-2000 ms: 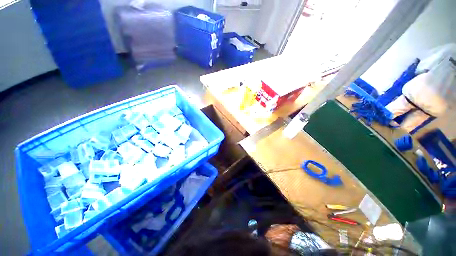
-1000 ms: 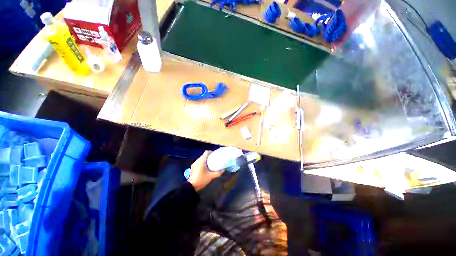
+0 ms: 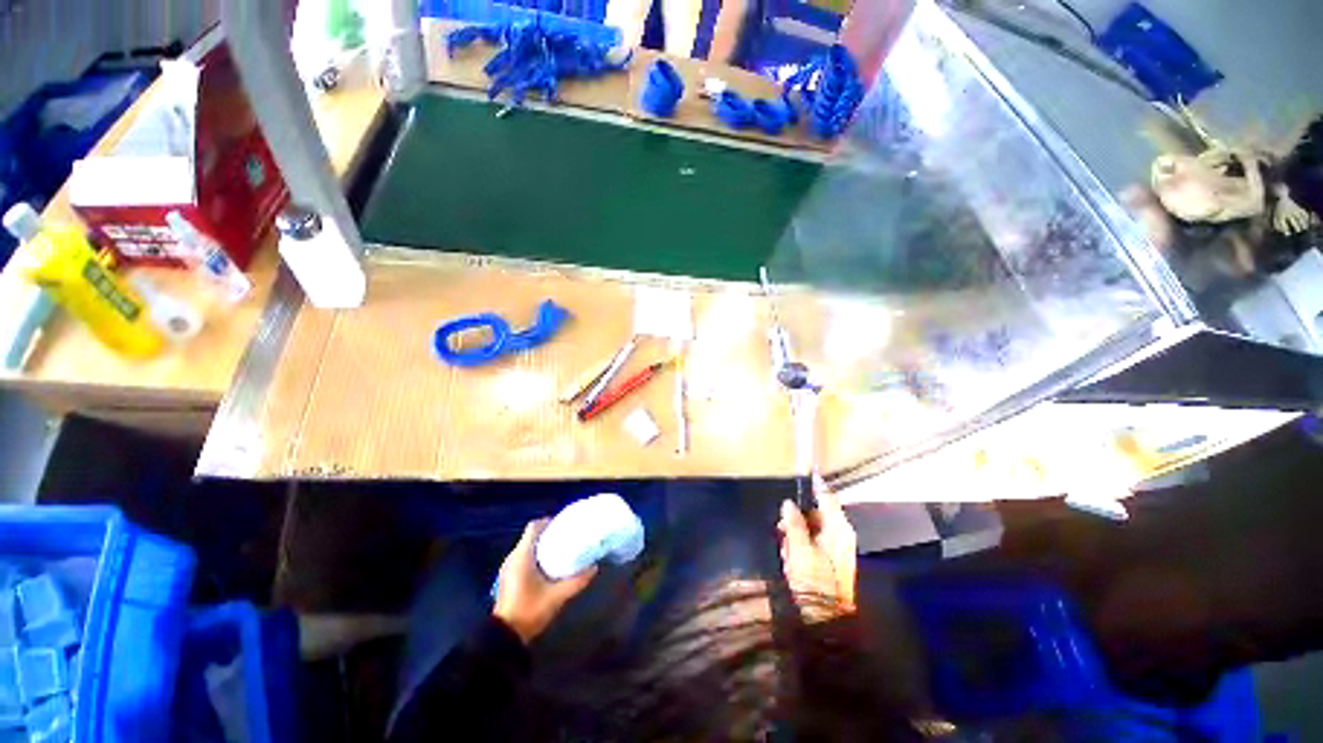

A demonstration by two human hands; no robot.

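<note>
My left hand (image 3: 534, 584) holds a pale-blue and white rounded workpiece (image 3: 592, 534) over my lap, in front of the bench edge. My right hand (image 3: 821, 549) is closed around the dark handle of a hammer (image 3: 794, 378) at the bench's front edge. The hammer's silver head lies over the bench, pointing away from me. Red-handled pliers (image 3: 621, 392) and a slim pale tool (image 3: 602, 373) lie on the bench. A blue strap loop (image 3: 498, 334) lies flat to their left.
A white card (image 3: 663, 314), a small pale scrap (image 3: 641, 425) and a thin stick (image 3: 682, 408) lie on the bench. A white bottle (image 3: 321, 261) stands by the post. The green belt (image 3: 580, 182) runs behind. A clear-panelled unit (image 3: 1001, 276) is right, a blue crate (image 3: 90, 610) lower left.
The view has turned rightward. My right hand now shows on the hammer handle at the bench edge. My left hand still holds the workpiece, now with its rounded white side up.
</note>
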